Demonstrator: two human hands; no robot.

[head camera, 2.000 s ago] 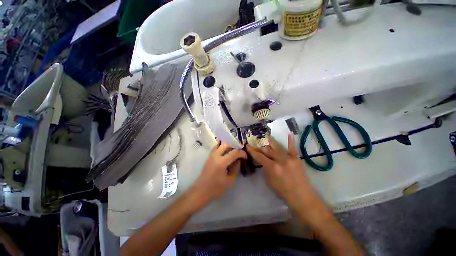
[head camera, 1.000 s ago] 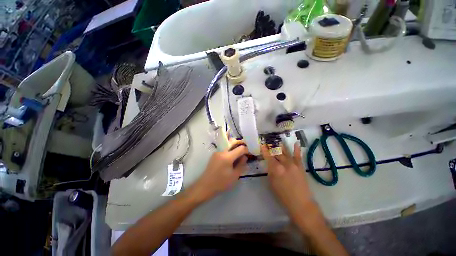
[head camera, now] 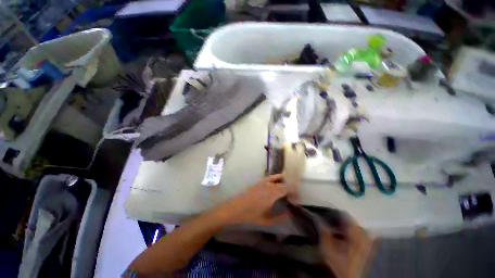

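Note:
A dark brown cloth piece (head camera: 305, 218) lies at the table's front edge between my hands and hangs toward my lap. My left hand (head camera: 266, 198) holds its upper end just in front of the needle area. My right hand (head camera: 347, 244) is blurred at the lower right, at the cloth's other side; its fingers are unclear. The white sewing machine (head camera: 423, 117) stands behind and to the right. A short dark strip (head camera: 275, 162) shows above my left fingers. The needle itself is too blurred to make out.
A stack of grey strips (head camera: 201, 117) lies at the left, with a white ticket (head camera: 213, 171) near it. Teal-handled scissors (head camera: 368, 172) lie right of the needle area. A white trough (head camera: 244, 40) and a green bottle (head camera: 365, 56) are behind. A bin (head camera: 89, 217) stands lower left.
The view has shifted, showing more trough. My hands have moved from the needle area toward the table's front edge, my right hand farther right and down. Dark cloth now shows between them.

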